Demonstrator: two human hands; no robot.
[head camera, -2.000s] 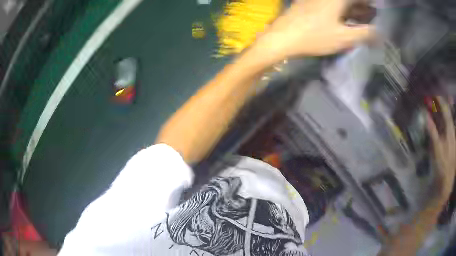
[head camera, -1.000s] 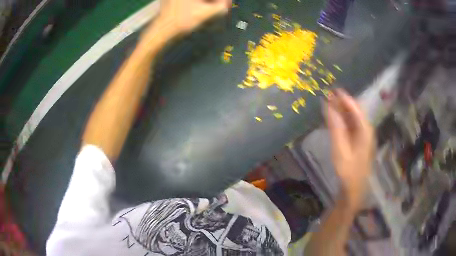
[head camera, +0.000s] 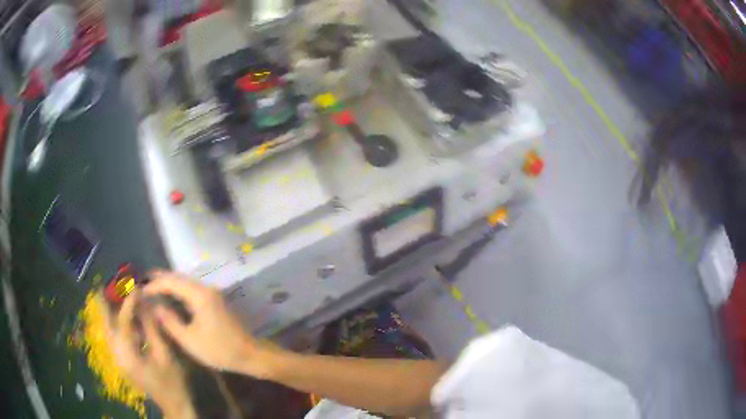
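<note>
A dark housing unit with a red end (head camera: 123, 284) and a yellow spot on it is at the lower left, over the belt by the yellow pile. My left hand (head camera: 149, 356) is around it from below and my right hand (head camera: 200, 319) closes on it from the right; blur and fingers hide most of its body. A loose pile of small yellow pieces (head camera: 100, 348) lies beside my left hand. Another red-ended unit (head camera: 266, 98) sits in the dark fixture on top of the pale bench machine (head camera: 286, 282).
The machine front has a dark-framed screen (head camera: 402, 233) and an orange-red button (head camera: 532, 164) at its corner. A black disc on a stalk (head camera: 379, 150) stands on its top. A dark phone (head camera: 72, 241) lies on the green belt. At the right edge are a person's dark hair and white clothing (head camera: 718, 263).
The view has turned from the belt to the machine. My hands, far apart one second ago, are now together around a red-ended unit.
</note>
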